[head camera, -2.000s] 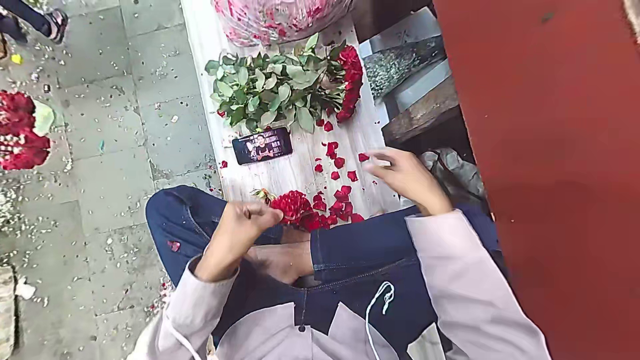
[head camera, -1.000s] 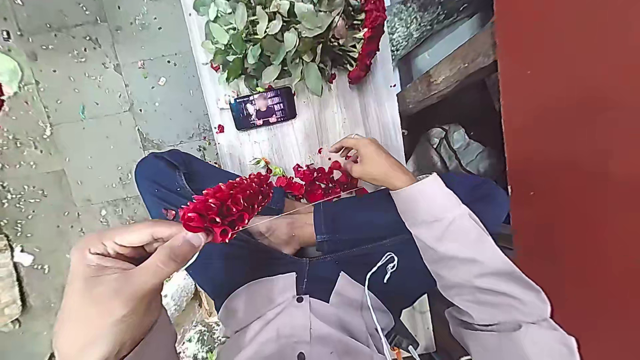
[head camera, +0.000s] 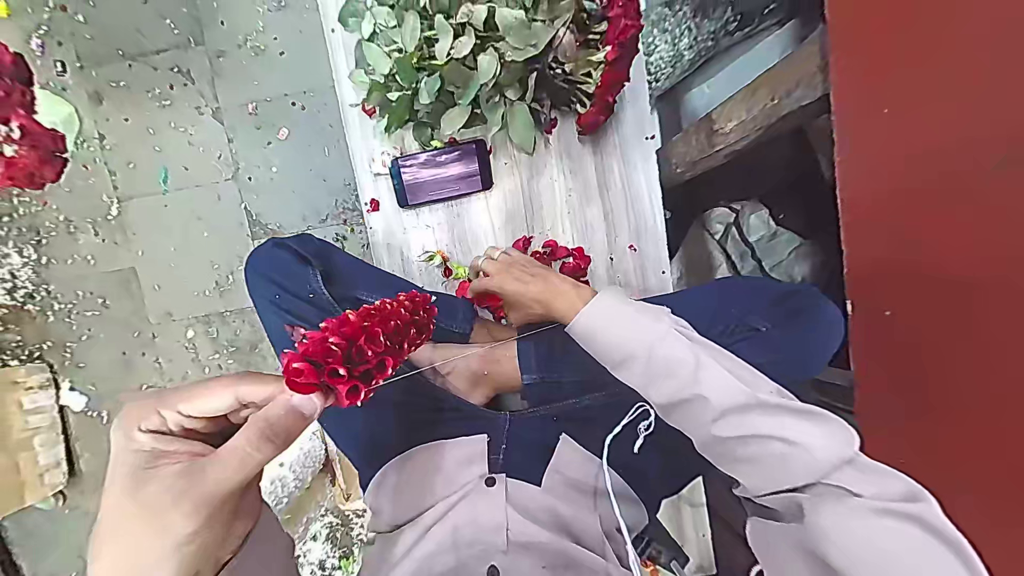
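My left hand (head camera: 200, 464) pinches the near end of a thick string of red rose petals (head camera: 360, 344) between thumb and forefinger, over my left thigh. A thin thread (head camera: 472, 350) runs taut from near the petal string towards my right wrist. My right hand (head camera: 512, 280), with rings on its fingers, reaches down at the loose red petals (head camera: 560, 256) on the whitish board (head camera: 592, 200); its fingertips are partly hidden, so its hold cannot be told. Beside it lies a small green flower remnant (head camera: 440, 260).
A phone (head camera: 442, 173) lies on the board, below a bunch of leafy rose stems (head camera: 456, 64) with red blooms (head camera: 612, 64). A red panel (head camera: 928, 240) borders the right side, near a wooden beam (head camera: 744, 112). More red flowers (head camera: 28, 128) are at far left.
Since two seconds ago my left hand has come nearer the camera, with the petal string now stretched out in its pinch. My right hand has moved left over the loose petals since one second ago.
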